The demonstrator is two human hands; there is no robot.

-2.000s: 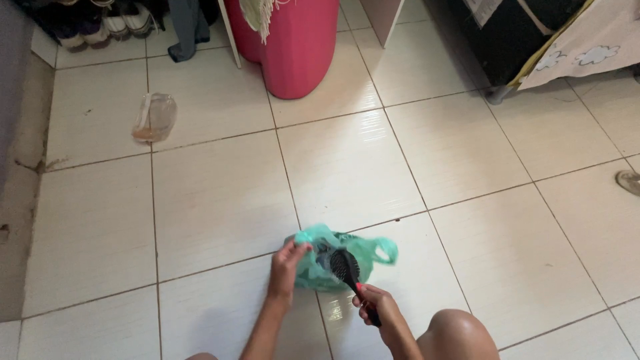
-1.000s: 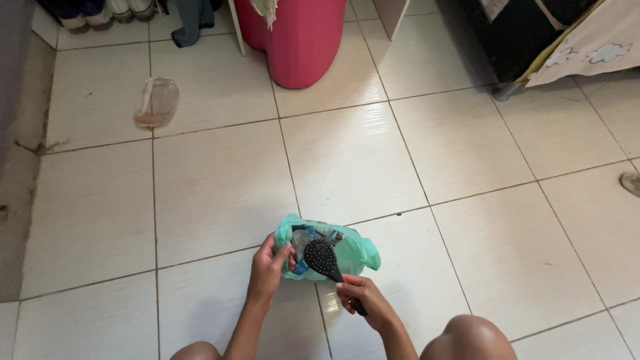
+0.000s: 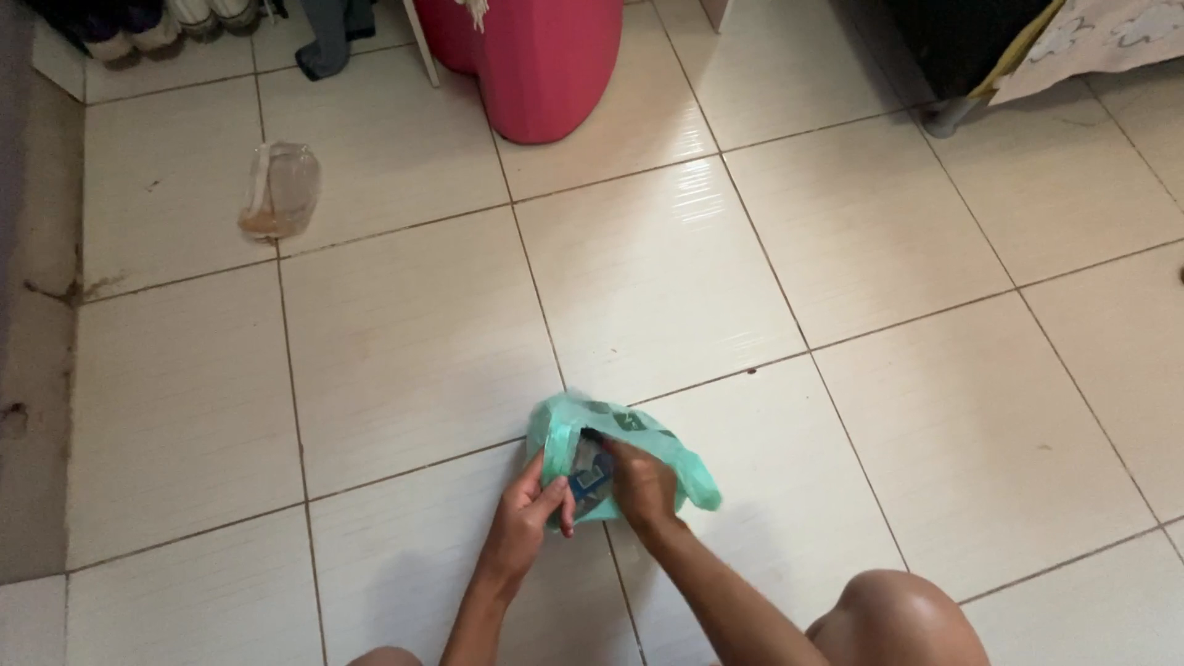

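A green translucent plastic bag (image 3: 698, 476) rests on the tiled floor at the lower middle. My left hand (image 3: 529, 504) pinches the left edge of its mouth between thumb and fingers. Inside the bag lies a blue packet (image 3: 592, 474) among other items that are hard to make out. My right hand (image 3: 643, 476) reaches into the opening, its fingertips hidden. A small dark part shows beside those fingers, possibly the hairbrush; whether the hand still grips it cannot be seen.
A clear plastic container (image 3: 282, 190) lies on the floor at upper left. A pink plastic container (image 3: 555, 74) stands at top middle, with shoes (image 3: 194, 18) and a dark grey boot-like item (image 3: 324, 46) to its left. A black furniture piece with a foot (image 3: 948, 116) is at upper right.
The right hand has moved from outside the bag into its mouth. The black hairbrush, plainly visible above the opening before, is now mostly or wholly out of sight.
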